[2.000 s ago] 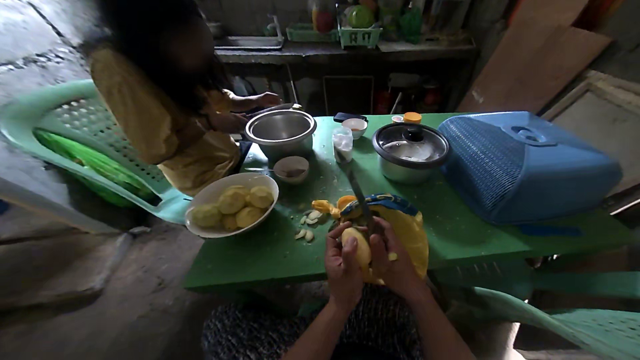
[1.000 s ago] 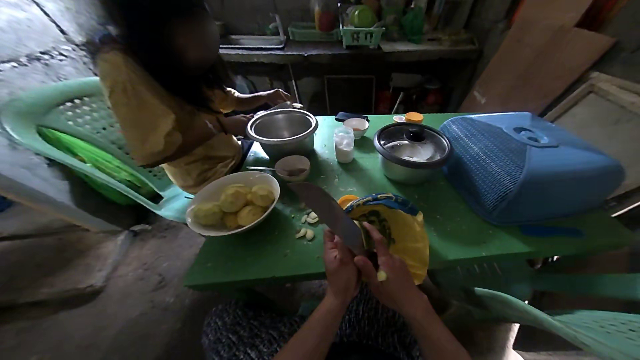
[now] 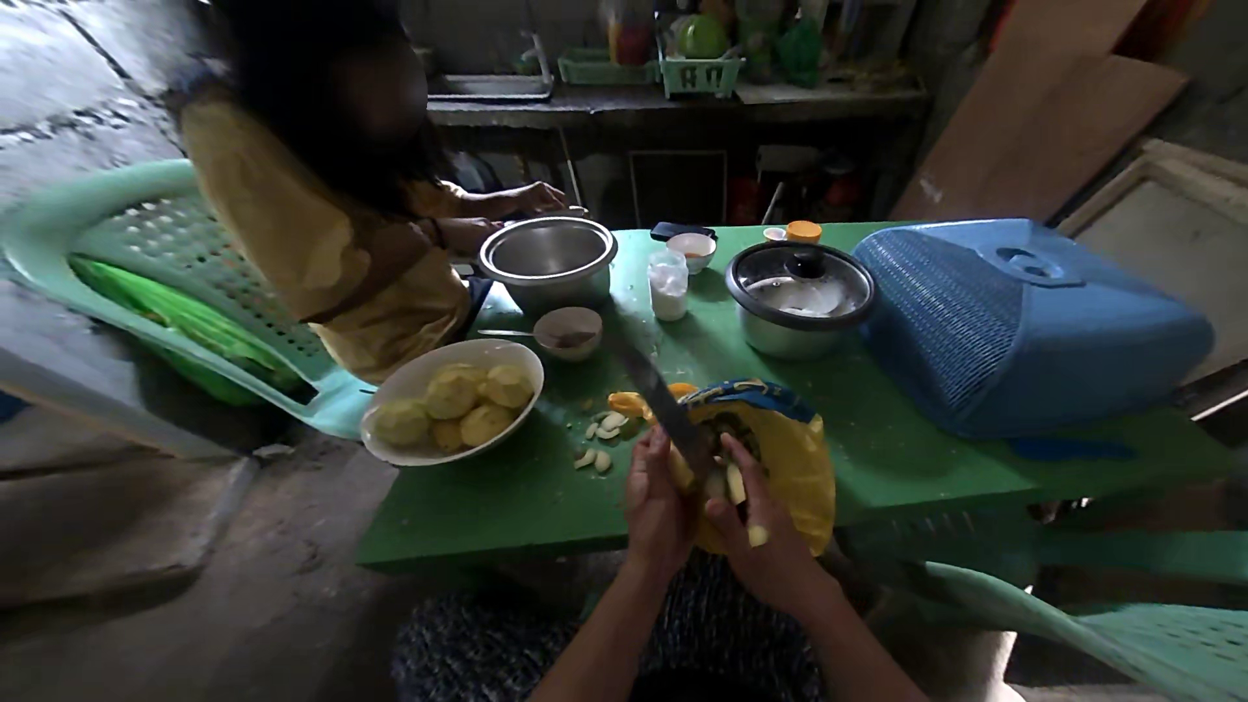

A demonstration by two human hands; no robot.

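Observation:
My left hand holds a pale yellow piece of produce, mostly hidden by the fingers and blade. In my right hand is a large knife, its dark blade slanting up and left over the produce. Beneath both hands lies an open yellow plastic bag with dark scraps inside. Peeled garlic cloves rest on the green table left of the bag. A white oval bowl of peeled, yellowish round produce stands farther left.
Beyond stand a metal pot, a small bowl, a plastic jar and a glass-lidded pot. A blue plastic cover occupies the table's right. A person sits at the left on a green chair.
The knife has swung from pointing left across the bag to a steeper slant. Both hands remain together over the bag's near edge.

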